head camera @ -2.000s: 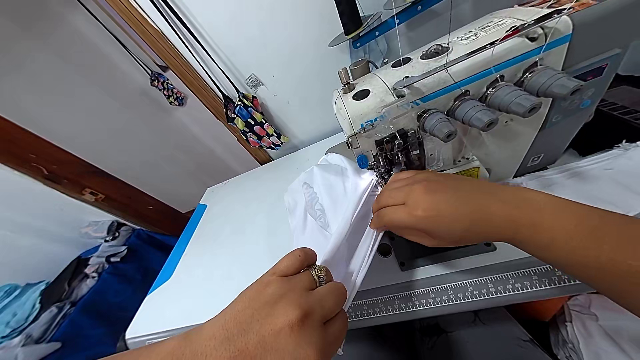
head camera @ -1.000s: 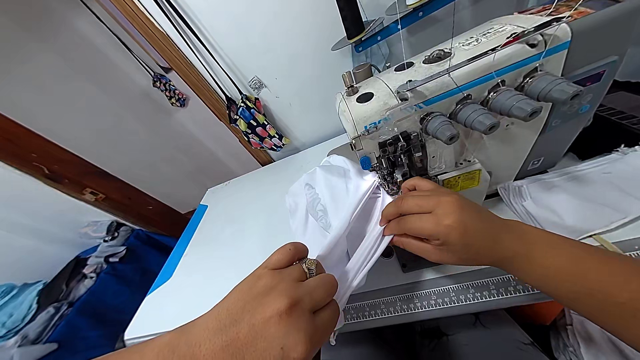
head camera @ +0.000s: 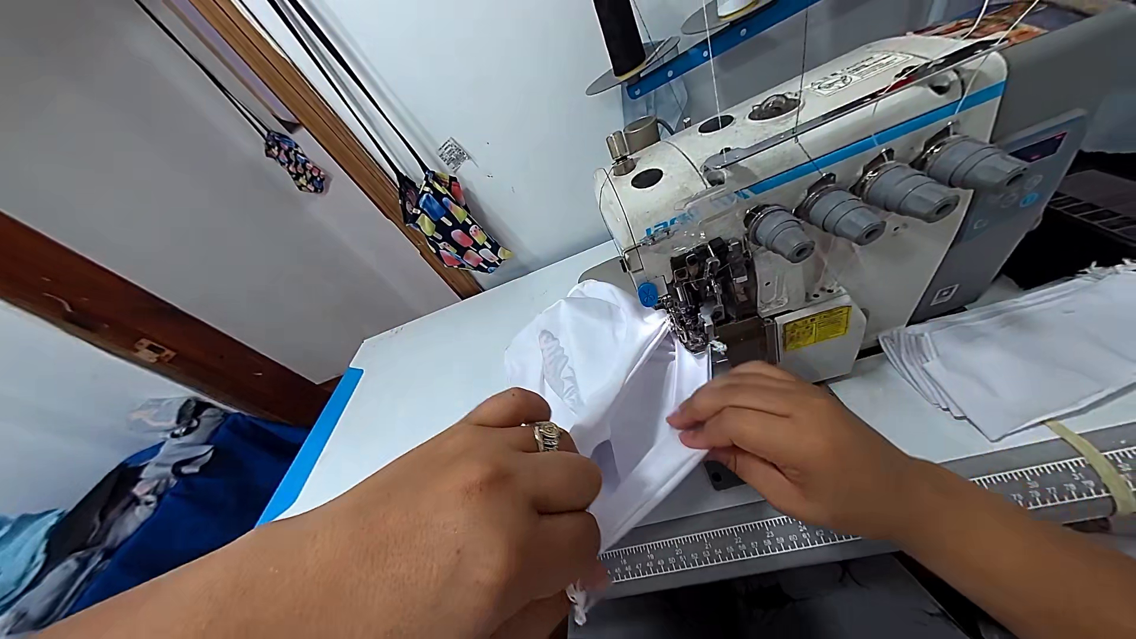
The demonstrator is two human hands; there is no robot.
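A white fabric piece with a grey printed mark (head camera: 612, 364) lies on the white sewing table, its upper right edge under the presser foot (head camera: 690, 324) of an overlock sewing machine (head camera: 852, 133). My left hand (head camera: 506, 497), with a ring on one finger, grips the near left part of the fabric. My right hand (head camera: 790, 444) pinches the fabric's right edge between thumb and fingers, just below the presser foot. The fingertips of my left hand are partly hidden behind the hand and cloth.
A stack of white fabric pieces (head camera: 1021, 355) lies right of the machine. A measuring scale (head camera: 737, 546) runs along the table's near edge, with a pale strip (head camera: 1096, 466) across it. Thread cones stand behind. Dark blue cloth (head camera: 204, 506) is at the lower left; patterned pouches (head camera: 448, 222) hang by the wall.
My right hand has moved down and away from the presser foot along the fabric edge. My left hand still holds the near part of the cloth.
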